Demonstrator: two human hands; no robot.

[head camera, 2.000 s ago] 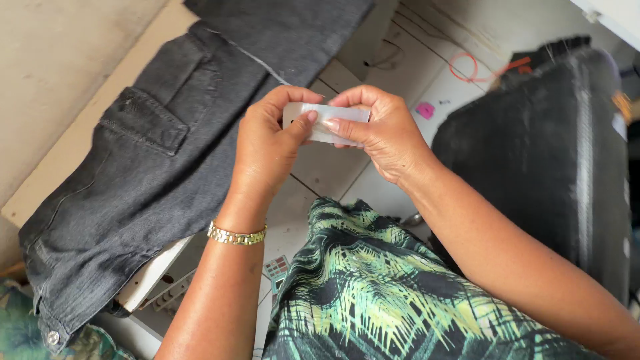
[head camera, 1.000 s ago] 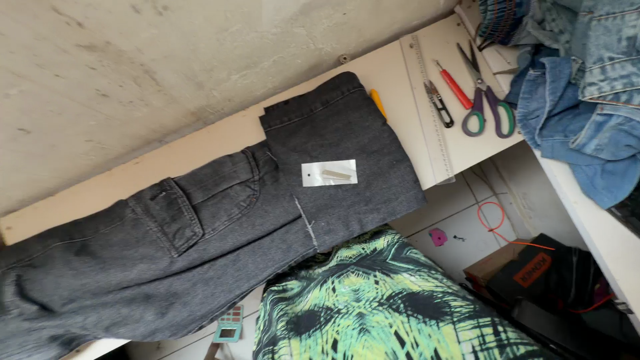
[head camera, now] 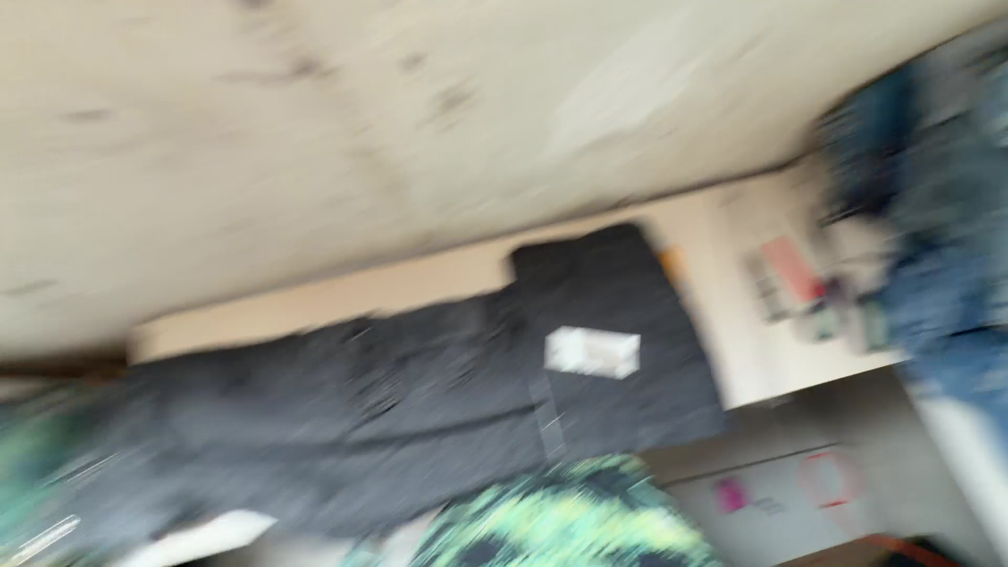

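Observation:
Neither my left hand nor my right hand is in view. The view is strongly blurred. Dark grey denim trousers (head camera: 331,409) lie lengthwise across a pale wooden table (head camera: 756,346). On their upper end, at the right, rests a small whitish packet (head camera: 592,352). Green and black patterned cloth (head camera: 567,520) shows at the bottom, below the trousers.
Scissors (head camera: 870,319) and a red-handled tool (head camera: 794,268) lie on the table at the right, beside piled blue denim (head camera: 953,315). A stained wall (head camera: 394,142) rises behind the table. A pink scrap (head camera: 731,494) lies on the floor.
Two seconds ago both hands held the small whitish packet; a second ago it lay on the trousers with the hands out of view, as now. The view has turned towards the wall.

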